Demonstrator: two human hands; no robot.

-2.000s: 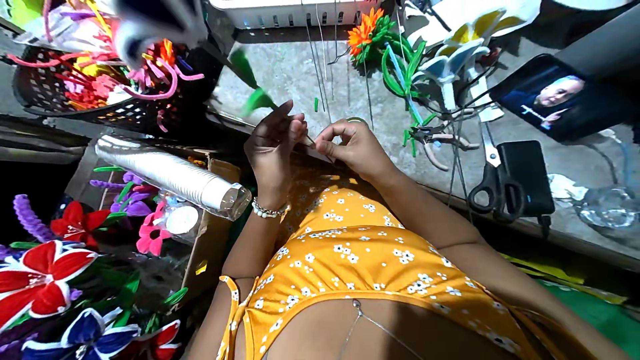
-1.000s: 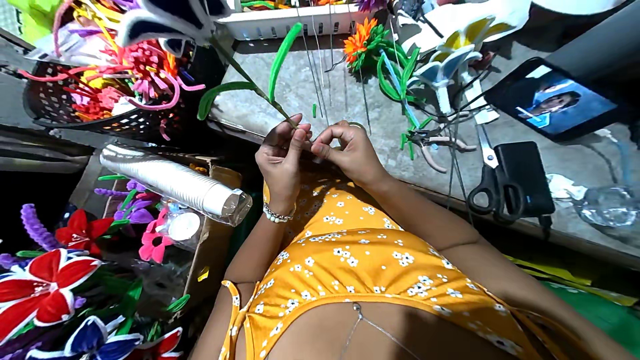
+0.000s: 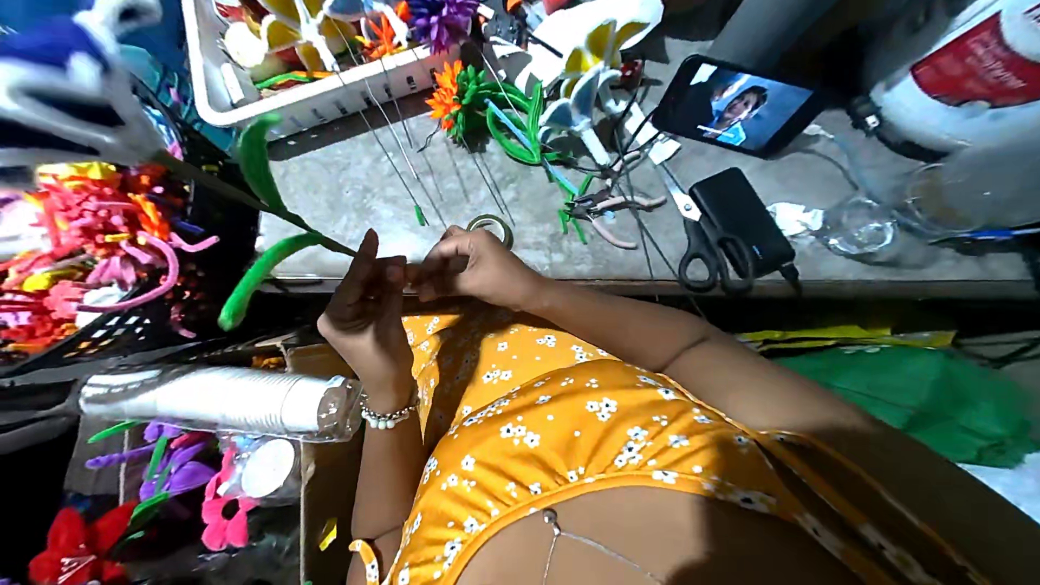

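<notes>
My left hand [image 3: 370,313] pinches the lower end of a green-wrapped stem [image 3: 284,213], which slants up to the left. Two green fuzzy leaves [image 3: 258,166] stand out from it, and a blurred dark blue and white pipe-cleaner flower [image 3: 65,97] tops it. Close beside, my right hand [image 3: 479,268] has its thumb and fingertips pressed together at the stem's end; whether tape or something thin lies between them cannot be made out. A roll of tape [image 3: 491,229] shows just behind the right hand on the table edge.
Pliers [image 3: 605,207], scissors [image 3: 711,236], a black power bank [image 3: 743,219] and a phone [image 3: 735,106] lie on the grey table [image 3: 341,179]. Wires and pipe-cleaner flowers lie behind. A white basket [image 3: 325,101] stands at the back, a black basket [image 3: 122,325] at left, wrapped cups [image 3: 219,400] below it.
The stem has turned: its flower and leaves now reach farther left and lower than a second ago. Both hands have stayed close together at its lower end. The view has shifted somewhat.
</notes>
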